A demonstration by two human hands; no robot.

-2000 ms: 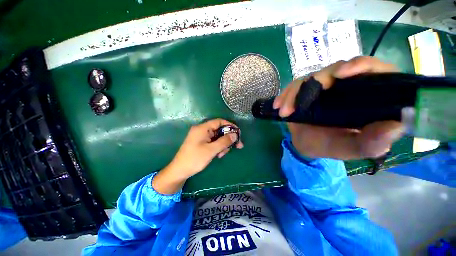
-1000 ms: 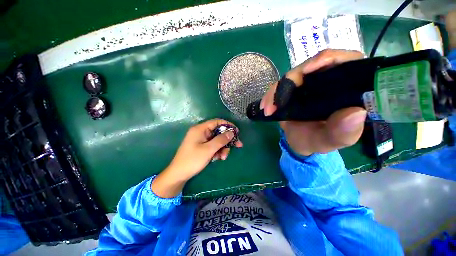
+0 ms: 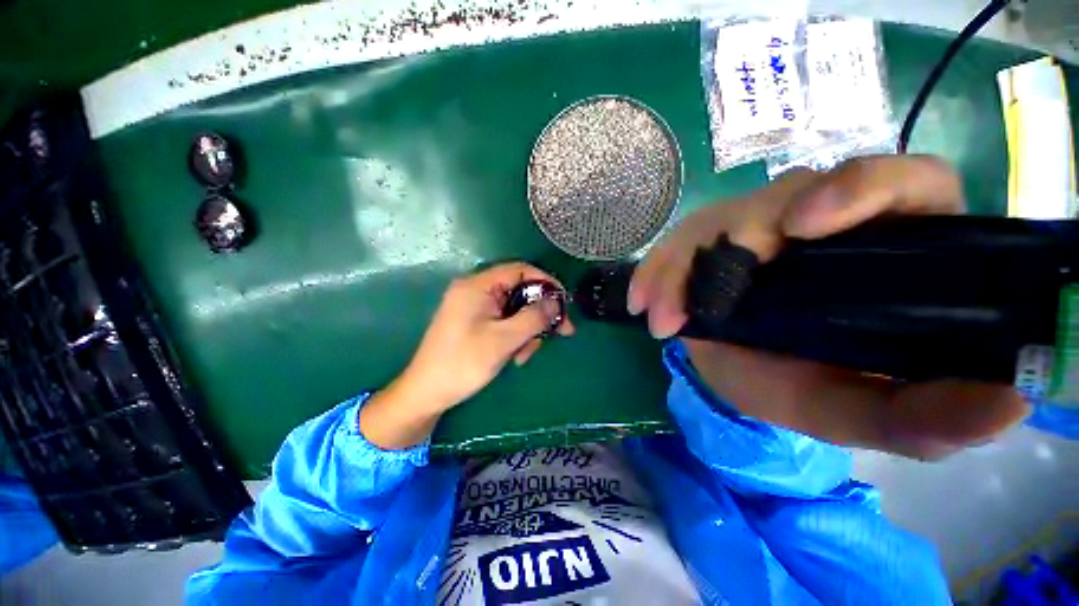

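My left hand [image 3: 483, 322] holds a small round glossy dark assembly [image 3: 535, 297] in its fingertips, over the green mat near the bench's front edge. My right hand [image 3: 769, 284] grips a thick black electric screwdriver [image 3: 899, 290], held sideways. Its dark nose [image 3: 606, 291] points left at the assembly, close beside it; whether they touch cannot be told. The round screw dish [image 3: 605, 178], with silvery grains, lies just beyond the nose. My right hand hides part of the driver.
Two similar round assemblies [image 3: 221, 221] stand at left on the green mat [image 3: 320, 320]. A black blister tray [image 3: 107, 355] lies at the left edge. Labelled clear zip bags [image 3: 757, 89], a black cord [image 3: 941, 69] and a white-and-yellow card [image 3: 1036, 142] are at right. A white rail [image 3: 320, 53] runs behind.
The screwdriver's nose has moved off the dish's near edge, down toward the assembly in my left hand. The driver's rear end has swung nearer to me. My left hand keeps its hold.
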